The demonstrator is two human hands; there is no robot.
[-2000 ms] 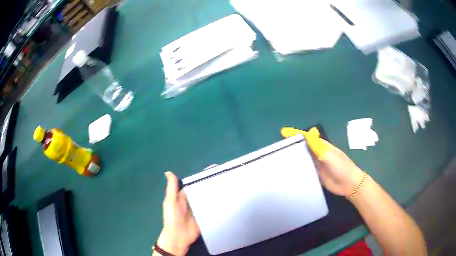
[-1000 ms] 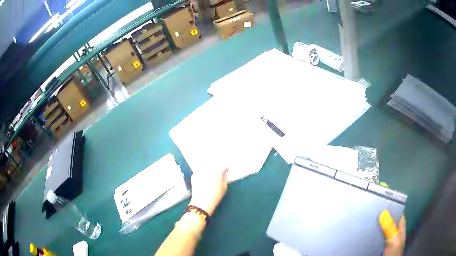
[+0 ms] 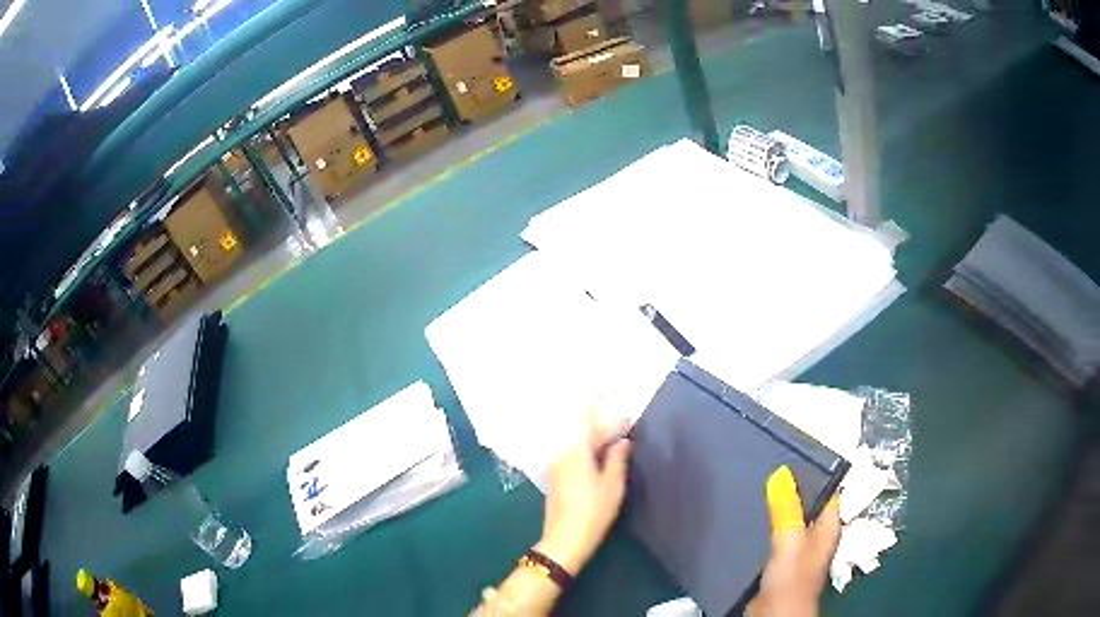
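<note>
The closed laptop (image 3: 724,482) is tilted above the bench at lower right, its flat face dark grey. My right hand (image 3: 802,542) grips its lower right side, with a yellow finger cot on the finger lying over the face. My left hand (image 3: 585,494) is at the laptop's left edge, over the near edge of the white bag stack (image 3: 531,350). Its thumb and fingers are close together; whether they pinch a bag or touch the laptop cannot be told against the bright white. A short dark strip (image 3: 666,328) lies on the bags.
Printed sheets in clear plastic (image 3: 374,470) lie left of the bags. A clear bottle (image 3: 217,536), yellow bottle (image 3: 115,597) and folded wipe (image 3: 199,591) are at lower left. Crumpled wipes (image 3: 866,548) lie right of the laptop. A metal post (image 3: 850,109) stands behind the bags.
The view has swung up and right from the printed sheets. The laptop, earlier held in both hands, is now in my right hand, tilted and moved left since the last frame. My left hand has moved right.
</note>
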